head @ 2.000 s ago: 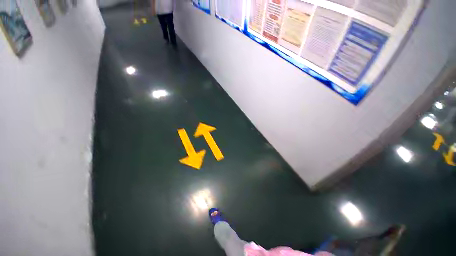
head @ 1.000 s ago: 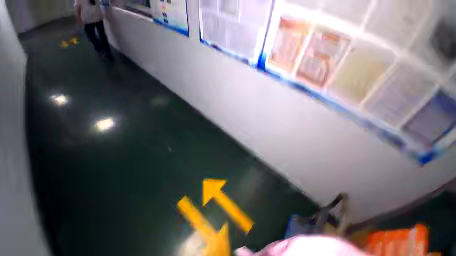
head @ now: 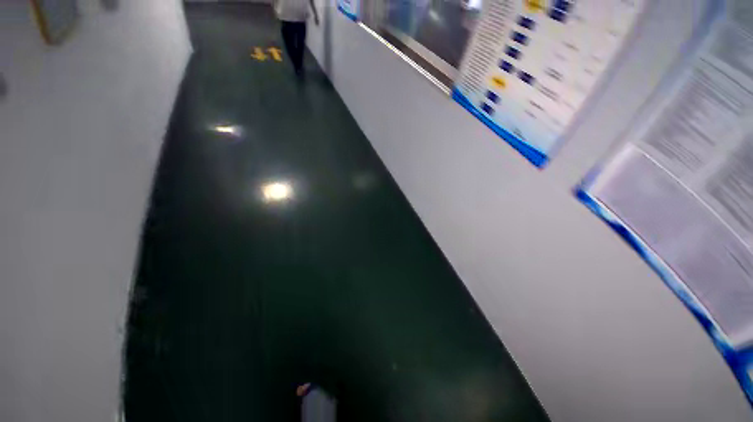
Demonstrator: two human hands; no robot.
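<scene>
Neither of my hands is in the picture. No trolley and no boxes show now. What lies nearest in front of me is the dark green corridor floor (head: 305, 305). At the bottom edge a small part of a foot and a pale trouser leg (head: 319, 405) shows, cut off by the frame and blurred.
A white wall (head: 66, 222) runs along the left. The right wall (head: 495, 239) bears a blue-edged poster (head: 545, 66), a notice board (head: 693, 198) and a window (head: 429, 29). A person (head: 294, 37) is far ahead near yellow floor arrows (head: 267, 54).
The trolley handle, the orange boxes and the pink sleeve have left the picture. The nearer yellow arrows have gone out of view. The view has moved forward along the corridor.
</scene>
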